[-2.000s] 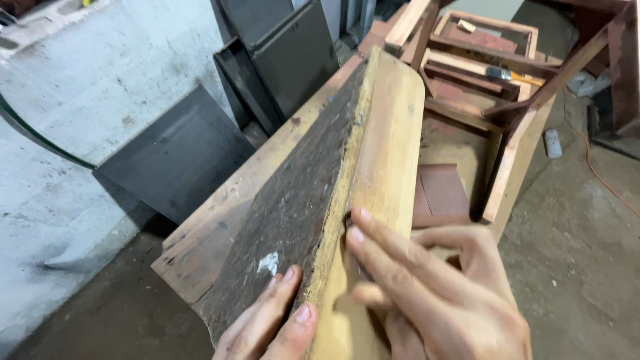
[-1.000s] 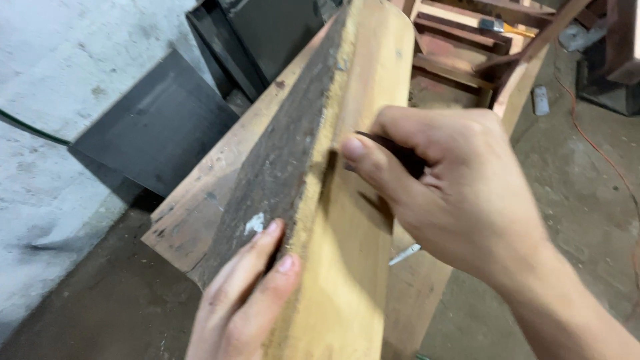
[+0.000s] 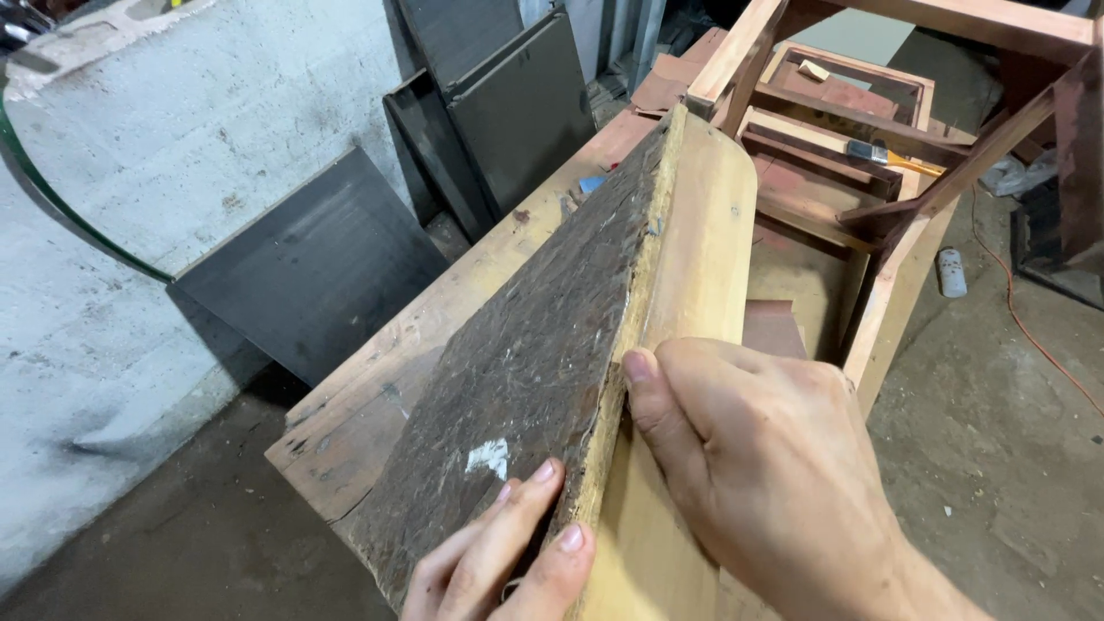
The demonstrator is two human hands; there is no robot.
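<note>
A wooden panel (image 3: pixel 707 233) with a pale, smooth edge band and a rough, dark brown face (image 3: pixel 526 328) stands tilted in front of me. Between band and dark face runs a ragged yellowish edge. Near the bottom, my left hand (image 3: pixel 509 552) grips the panel, its fingers on the dark face beside a white patch. Higher up on the right, my right hand (image 3: pixel 759 457) is curled with the thumb against the ragged edge; whether it holds something is hidden by the fingers.
Beneath the panel is a wooden bench top (image 3: pixel 345 414). Reddish wooden frames (image 3: pixel 862 129) lie at the upper right, with a paintbrush (image 3: pixel 871 153) on them. Dark panels (image 3: pixel 526 112) lean by the white wall (image 3: pixel 216 129). A white bottle (image 3: pixel 951 272) and orange cord (image 3: pixel 1009 302) are on the floor.
My right hand had its fingers extended along the pale band two seconds ago; it is now curled at the ragged edge. My left hand stays on the panel.
</note>
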